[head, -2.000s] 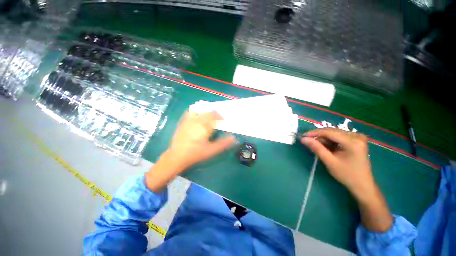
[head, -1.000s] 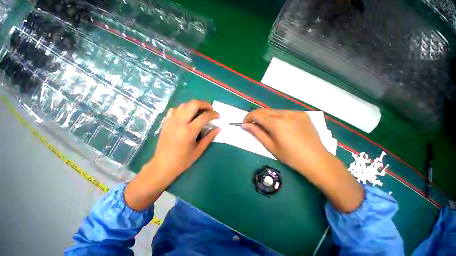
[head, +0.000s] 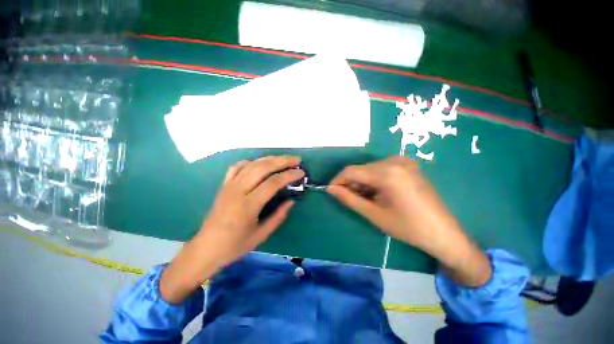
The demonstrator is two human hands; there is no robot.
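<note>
A small round black module (head: 297,182) is held in the fingertips of my left hand (head: 250,200), low over the green mat and partly hidden by the fingers. My right hand (head: 394,201) pinches thin metal tweezers (head: 318,187), whose tip is at the module. A small white piece shows at the module; whether it is stuck on cannot be told. Fanned white release-paper sheets (head: 276,117) lie behind my hands. A loose pile of small white die-cut pieces (head: 424,119) lies to the right of the sheets.
A long white strip (head: 330,35) lies behind the sheets. Clear blister trays (head: 57,154) are at the left. A black marker pen (head: 531,91) lies at the far right. A person's blue sleeve (head: 584,205) is at the right edge. A greyish tray stack (head: 471,12) is partly visible at the top.
My left hand has left the sheets and taken hold of the module from the mat. My right hand has moved the tweezers from the sheets to the module. The camera view has shifted.
</note>
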